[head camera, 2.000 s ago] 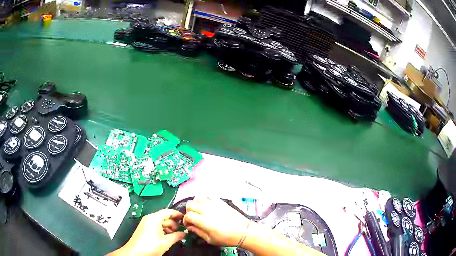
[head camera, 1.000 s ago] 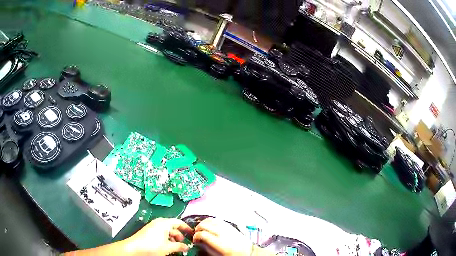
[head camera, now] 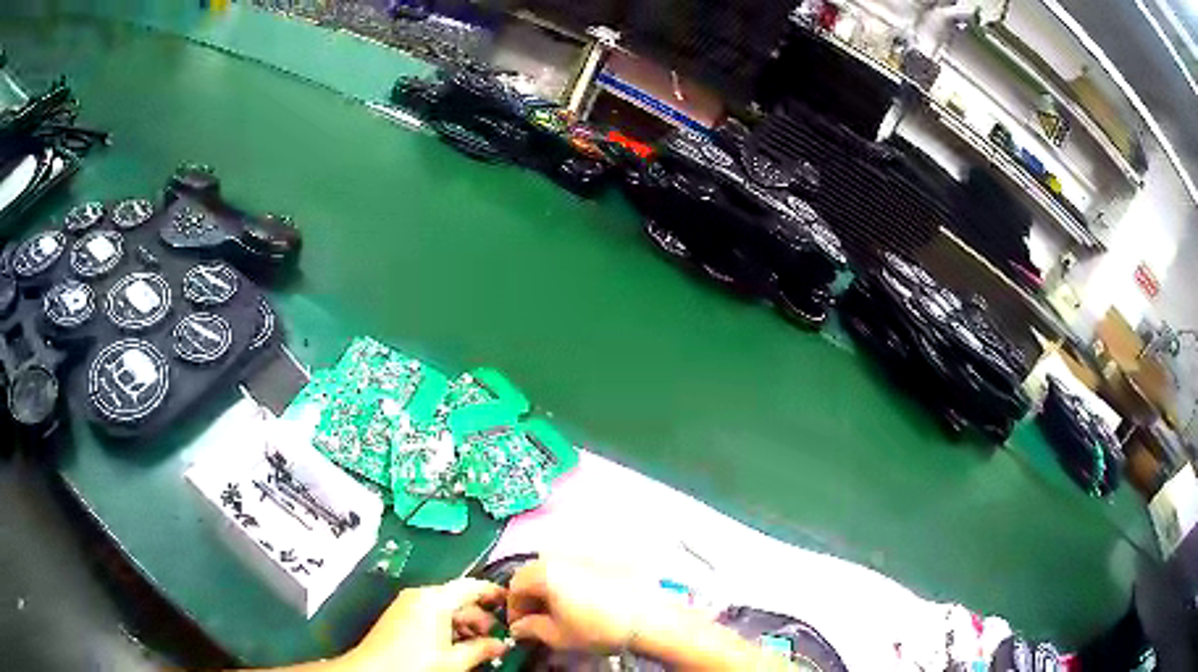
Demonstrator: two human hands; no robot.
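A black lobed housing (head camera: 786, 628) lies on the pink-white sheet at the bottom, cut off by the frame's edge. My left hand (head camera: 440, 628) and my right hand (head camera: 572, 604) meet over its left lobe, fingertips close together. A bit of green shows between the fingers, but what they pinch is hidden and too small to tell. A pile of green circuit boards (head camera: 434, 433) lies just beyond my left hand. A small green board (head camera: 390, 558) lies beside the pile. An open white box (head camera: 221, 453) with tiny dark parts stands to the left.
Black drum pad tops with white rings (head camera: 138, 299) lie at the left. Stacks of black pads (head camera: 736, 223) run along the bench's far side, with another stack (head camera: 933, 344) at the right. The pink-white sheet (head camera: 631, 505) covers the near bench. Black cables lie at the upper left.
The view has tilted and shifted, so the housing sits lower and is more cut off. My hands stay together over the housing's left lobe with slightly changed finger positions.
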